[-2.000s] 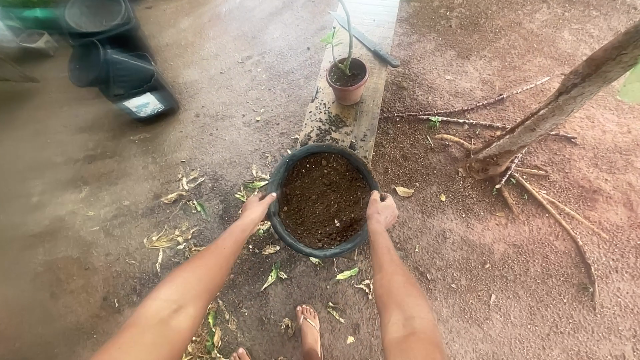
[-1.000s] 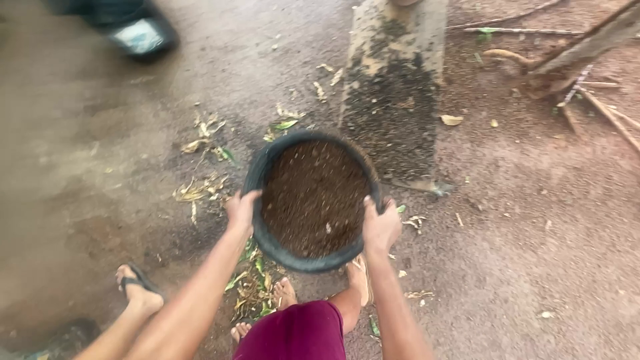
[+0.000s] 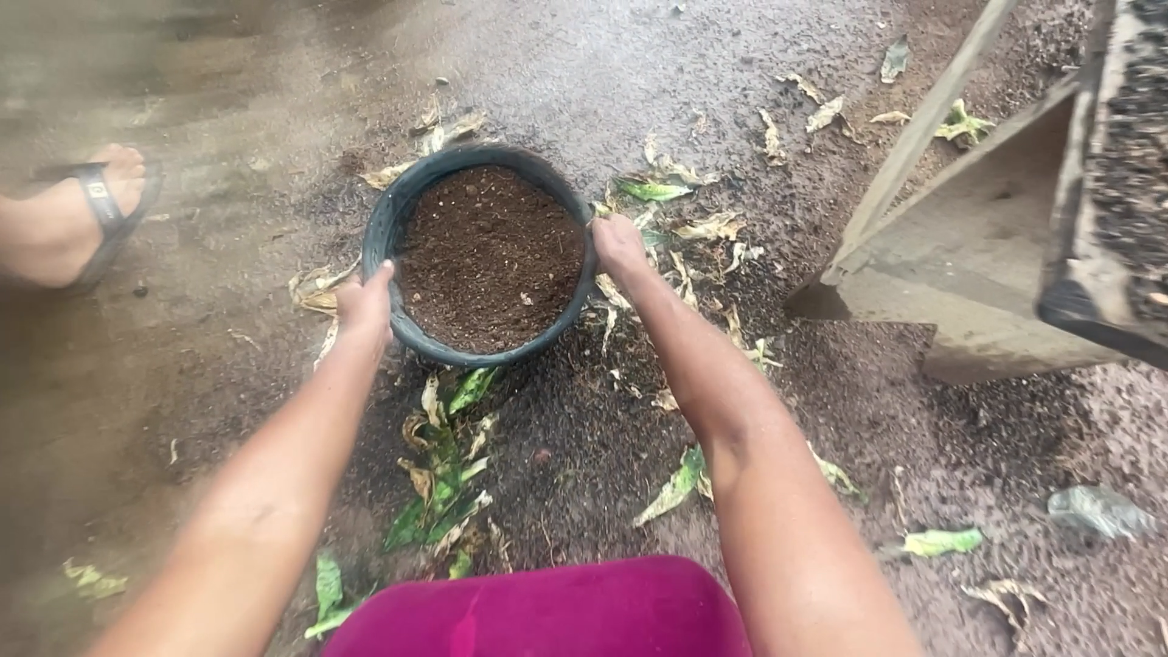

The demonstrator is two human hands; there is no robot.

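A round black plastic pot [image 3: 534, 351] filled with dark brown soil [image 3: 493, 260] is held level between my two hands. My left hand [image 3: 365, 306] grips its left rim, thumb on top and fingers hidden under the outside. On the opposite side my right hand [image 3: 618, 245] is closed on the right rim. Beneath the pot, green and dried leaves [image 3: 443, 484] lie scattered over dark, damp ground. The frame does not settle whether the pot's base touches the ground.
Another person's foot in a dark flip-flop [image 3: 109, 205] is at the left. A wooden bench [image 3: 1086, 274] with soil on its top stands at the right, its slanted leg [image 3: 922, 137] angled over the ground. A piece of clear plastic [image 3: 1100, 511] lies at the lower right.
The view has swung a lot; the bench is now at the right side. Both hands have kept hold of the soil-filled pot. The potted plant and knife seen on the plank earlier are out of view.
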